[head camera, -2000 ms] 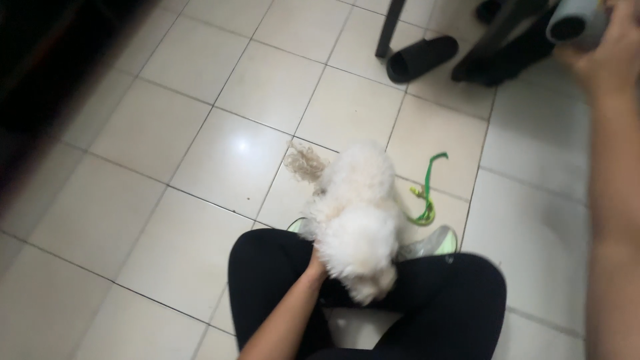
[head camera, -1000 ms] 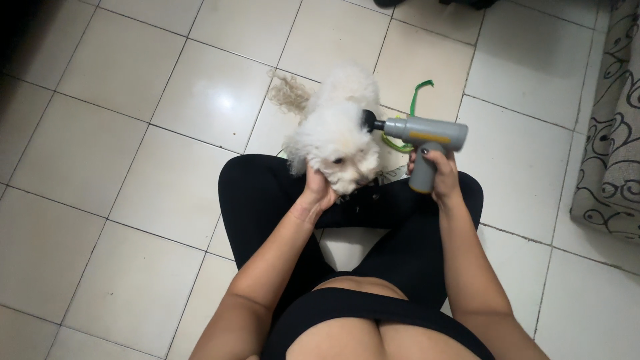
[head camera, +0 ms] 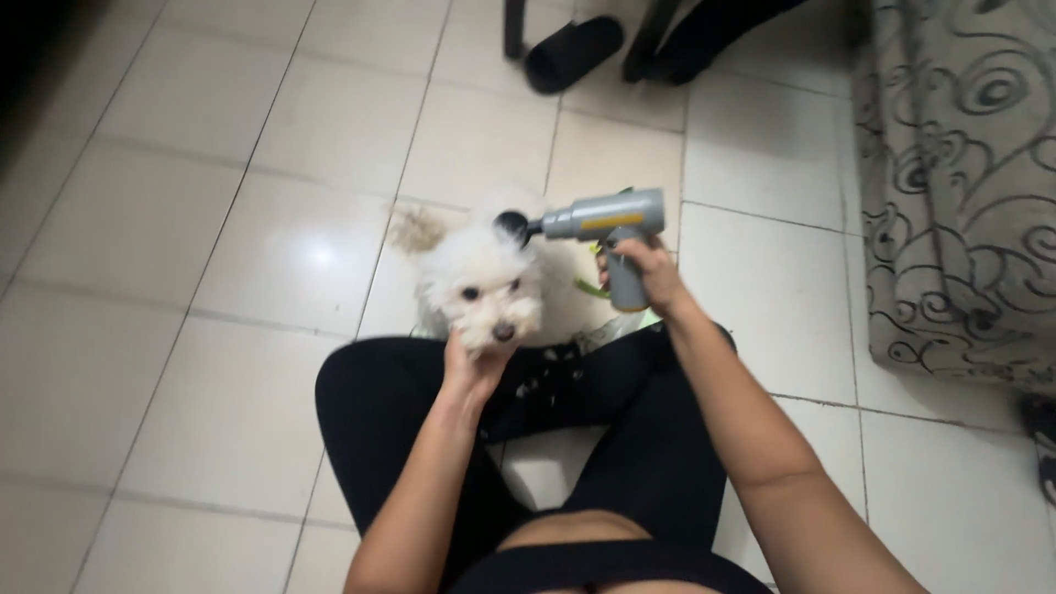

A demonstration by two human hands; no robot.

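A fluffy white dog (head camera: 487, 272) is in front of my crossed legs, its face turned up toward me. My left hand (head camera: 476, 363) holds it under the chin, with the fingers partly hidden by the fur. In my right hand (head camera: 643, 268) is the handle of a grey massage gun (head camera: 606, 216) with a yellow stripe. The gun's round black head (head camera: 513, 227) is at the top of the dog's head, beside an ear. Part of a green leash (head camera: 590, 289) shows behind my right hand.
Loose tan hair or fluff (head camera: 419, 229) lies by the dog on the tiled floor (head camera: 313, 247). A black slipper (head camera: 575, 54) lies beside dark furniture legs (head camera: 514, 29) ahead. On the right stands a piece of furniture covered in swirl-patterned fabric (head camera: 957, 181).
My right hand has brought the massage gun from the upper right to the dog's head. My left hand has gone from the dog's side to its chin, and the dog's face has turned up.
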